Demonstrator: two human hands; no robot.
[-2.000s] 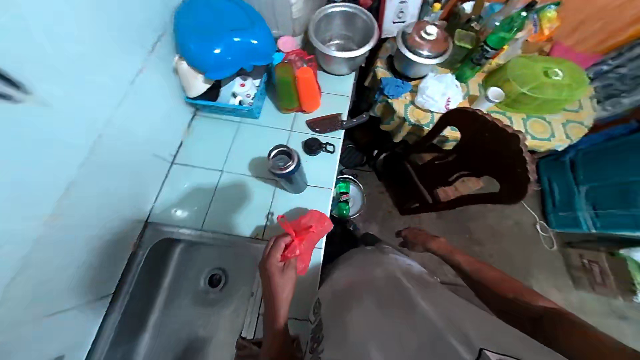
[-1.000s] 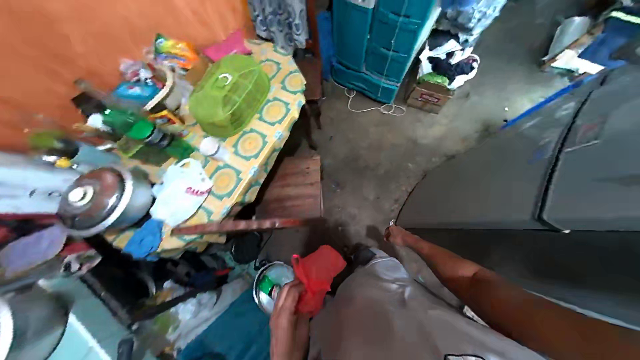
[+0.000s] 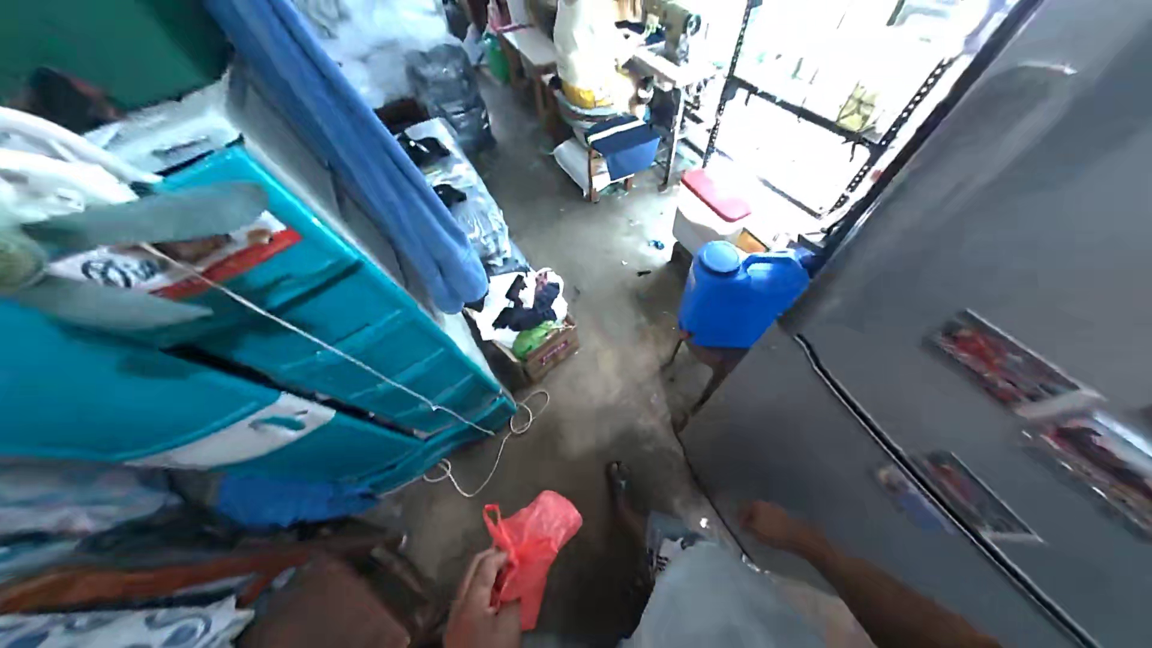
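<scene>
A red plastic bag (image 3: 537, 553) hangs at the bottom middle of the view, gripped near its handles by my left hand (image 3: 486, 598). What the bag holds, if anything, cannot be seen. My right hand (image 3: 765, 524) is held low on the right, beside the grey refrigerator (image 3: 756, 432); its fingers look curled in and nothing shows in them. One of my feet is on the concrete floor between the two hands.
A teal plastic drawer cabinet (image 3: 360, 315) stands at left, with a white cord (image 3: 499, 450) trailing on the floor. Beyond it is a cardboard box (image 3: 551, 351) of cloth items. A blue jerrycan (image 3: 742, 292) rests on a small stand beside the refrigerator. A sewing machine (image 3: 675, 18) is farther back.
The view has swung from the sink counter, past the dining table, to the passage by the refrigerator. My left hand still holds the red bag.
</scene>
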